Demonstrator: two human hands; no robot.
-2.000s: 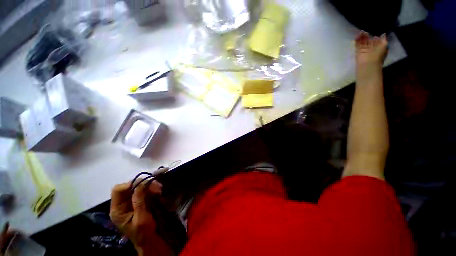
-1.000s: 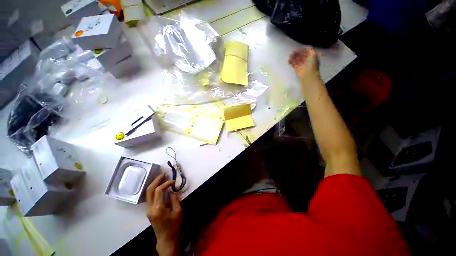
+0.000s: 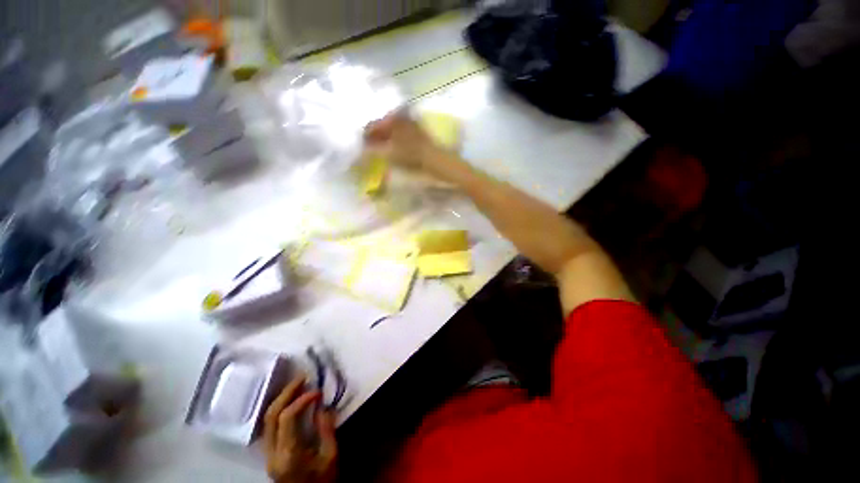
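Observation:
The open gift box base, with a white rounded shape seated in it, lies near the table's front edge. My left hand is at its right side, fingers bent; whether it grips anything is unclear. A dark looped cord lies on the table by those fingertips. My right hand, blurred, is stretched out over the clear plastic bag and beside a yellow sheet stack, which it partly hides. I cannot tell whether it holds anything.
A white box bears a dark slim item and a yellow-tipped tool. A yellow card lies on a yellow-white sheet. White boxes stand at back left and others at left. A black plastic bag is at back right.
My right hand has swung left from near the black bag to the clear plastic. My left hand brought the cord down beside the open box. The view has shifted.

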